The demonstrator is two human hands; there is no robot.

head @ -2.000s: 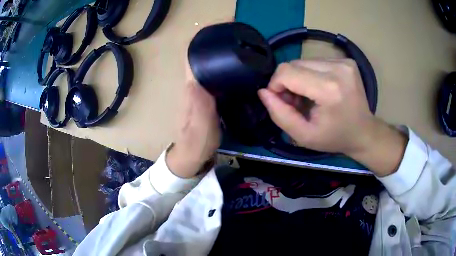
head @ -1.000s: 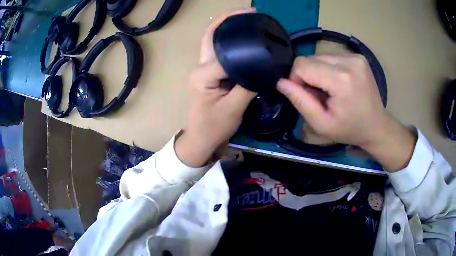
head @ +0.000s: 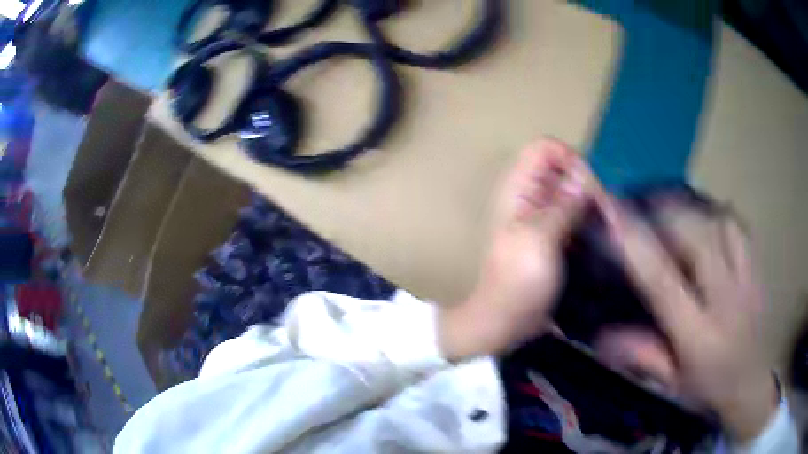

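Note:
The frame is motion-blurred. A dark headphone piece (head: pixel 598 275) lies between my two hands at the right of centre, mostly covered by them. My left hand (head: pixel 530 239) is at its left side, fingers pointing up and drawn together; whether it grips the piece cannot be told. My right hand (head: pixel 700 310) reaches over the right side of the piece with its fingers spread and blurred; its hold on the piece is unclear. The headband arc shows only faintly behind the right fingers.
Several black headphones (head: pixel 385 102) lie on the tan cardboard sheet (head: pixel 443 168) at the upper left. A green-blue mat strip (head: pixel 660 106) shows at the upper right. Below the bench edge is an open brown carton (head: pixel 182 222) with dark bagged lumps (head: pixel 275 257).
The view has swung, so the bench sits tilted and the hands appear further right and lower. The glossy cup that was held up is no longer clearly visible. The right fingers have spread.

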